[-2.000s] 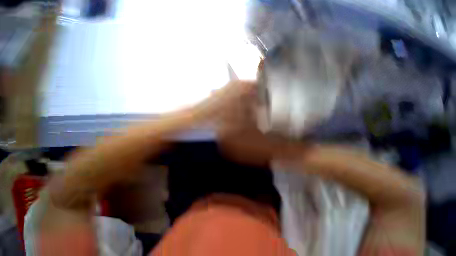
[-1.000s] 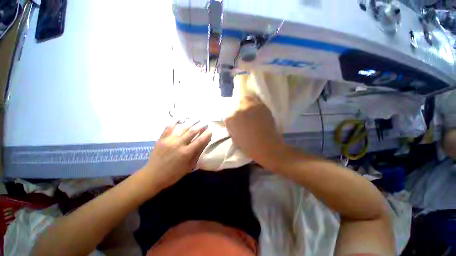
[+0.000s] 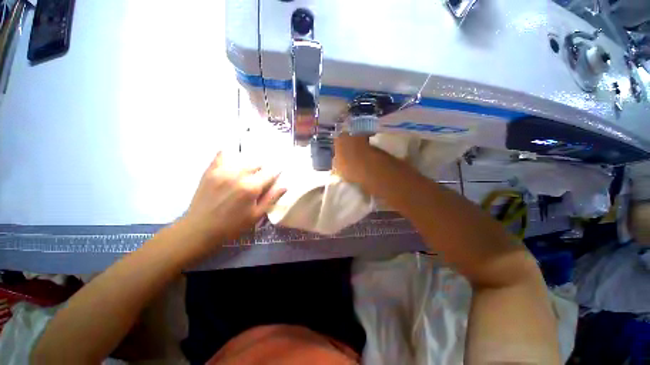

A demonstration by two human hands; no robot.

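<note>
A cream garment piece (image 3: pixel 324 208) lies at the needle end of the white sewing machine (image 3: pixel 399 50), bunched over the table's front edge. My left hand (image 3: pixel 231 189) lies on the table at the cloth's left side, fingertips by its edge in the lamp glare; whether it grips is unclear. My right hand (image 3: pixel 351 158) is right of the presser foot area, under the tension knob, on the cloth; its fingers are partly hidden by the machine head. The needle is lost in the bright glare. More cream cloth shows under the machine arm (image 3: pixel 420 153).
A dark phone (image 3: pixel 50 30) lies at the table's far left. A yellow loop-shaped object (image 3: pixel 514 212) and crumpled clear plastic (image 3: pixel 570 187) are at the right. White cloth (image 3: pixel 417 306) hangs at my lap. A red basket (image 3: pixel 35 291) is at lower left. Part of another person (image 3: pixel 636 214) shows at the right edge.
The view has shifted from a blur to the machine, then moved closer. My right hand has moved forward, partly under the head. My left hand stays at the cloth's left side.
</note>
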